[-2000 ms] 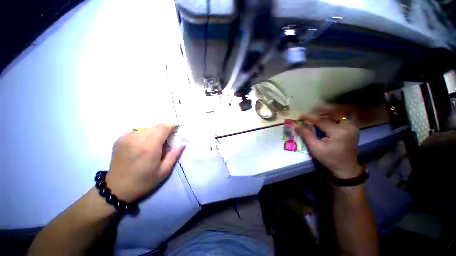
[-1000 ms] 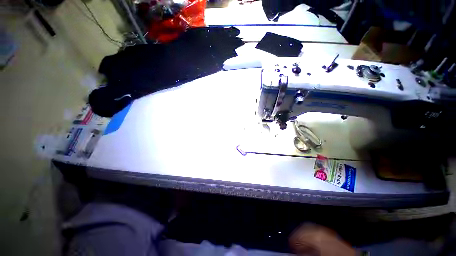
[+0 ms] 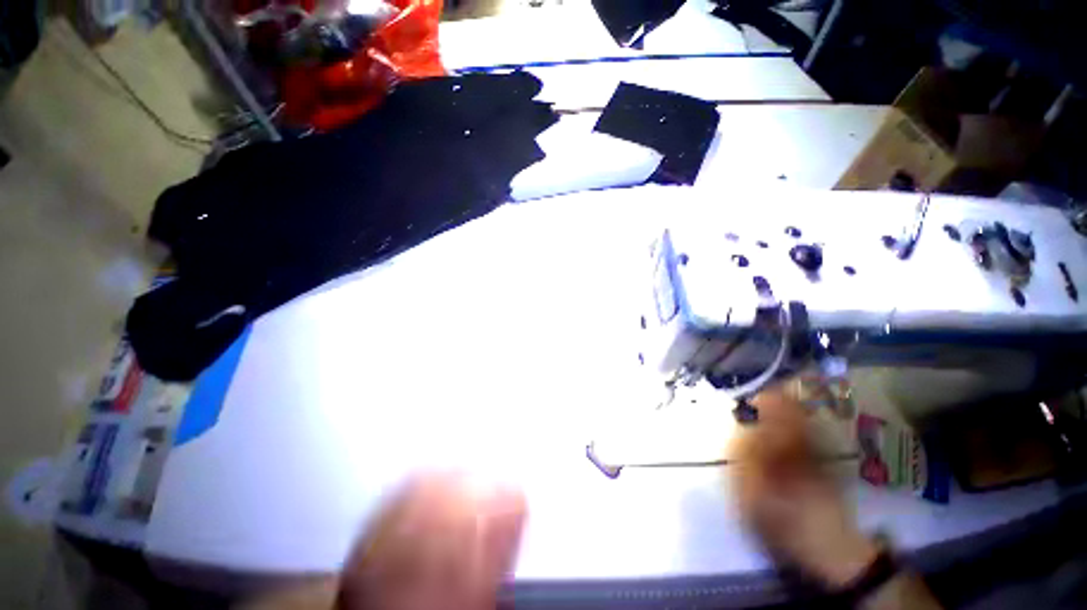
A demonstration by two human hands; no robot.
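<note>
My left hand (image 3: 435, 542) is a blur over the front of the white table (image 3: 310, 429); whether it holds anything cannot be told. My right hand (image 3: 793, 483) is also blurred, just in front of the sewing machine head (image 3: 739, 268), beside the needle area. It partly covers the scissors (image 3: 828, 387) on the machine bed; whether its fingers touch them cannot be told. The needle packet (image 3: 892, 453) lies on the bed to the right of my right hand.
Black cloth (image 3: 346, 191) is piled at the back left. A small black piece (image 3: 656, 119) lies behind the machine. A red plastic bag (image 3: 393, 60) is at the upper left, a cardboard box (image 3: 900, 137) at the upper right. Printed paper (image 3: 119, 441) is at the left edge.
The pale panel at the machine two seconds ago is out of view. Both hands have come up over the table since one second ago, the right one to the scissors. The camera view has shifted.
</note>
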